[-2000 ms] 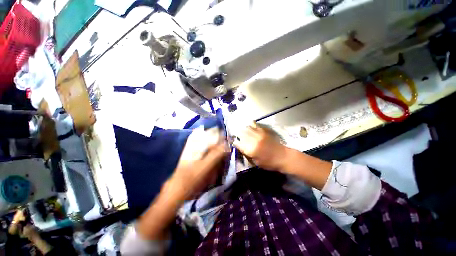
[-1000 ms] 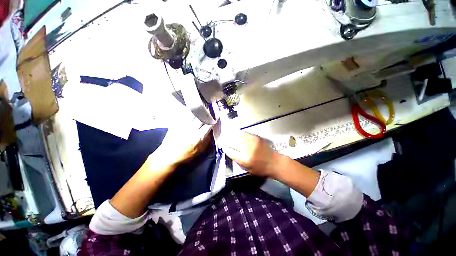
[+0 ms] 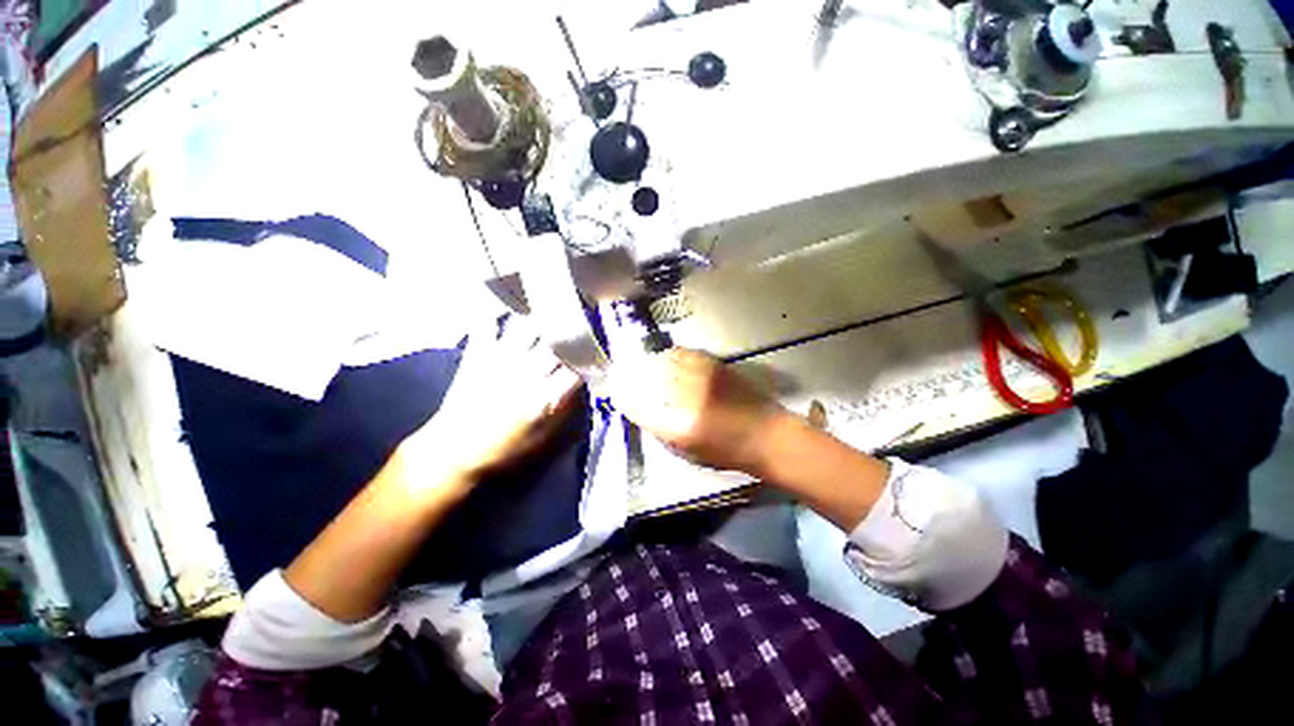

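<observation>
The navy fabric panel (image 3: pixel 305 454) lies flat on the white table left of the needle area and runs under my left forearm. A white fabric piece (image 3: pixel 270 305) overlaps its upper part. A narrow white strip (image 3: pixel 607 475) hangs down between my hands towards my lap. My left hand (image 3: pixel 497 397) presses the work just left of the presser foot area; its fingertips are overexposed. My right hand (image 3: pixel 695 404) has its fingers closed at the edge of the work under the sewing machine head (image 3: pixel 596 213). The needle is hidden in glare.
Scissors with red and yellow loops (image 3: pixel 1029 372) lie right, below the machine arm (image 3: pixel 880 156). A brown cardboard piece (image 3: pixel 64 199) is at the left table edge. A navy pile (image 3: pixel 1157 475) is at lower right beside a white sheet (image 3: pixel 937 511). My lap is below the table edge.
The view has shifted, bringing the machine head closer. My hands have come together at the needle area from lower down, and the panel's left part lies flatter and more exposed.
</observation>
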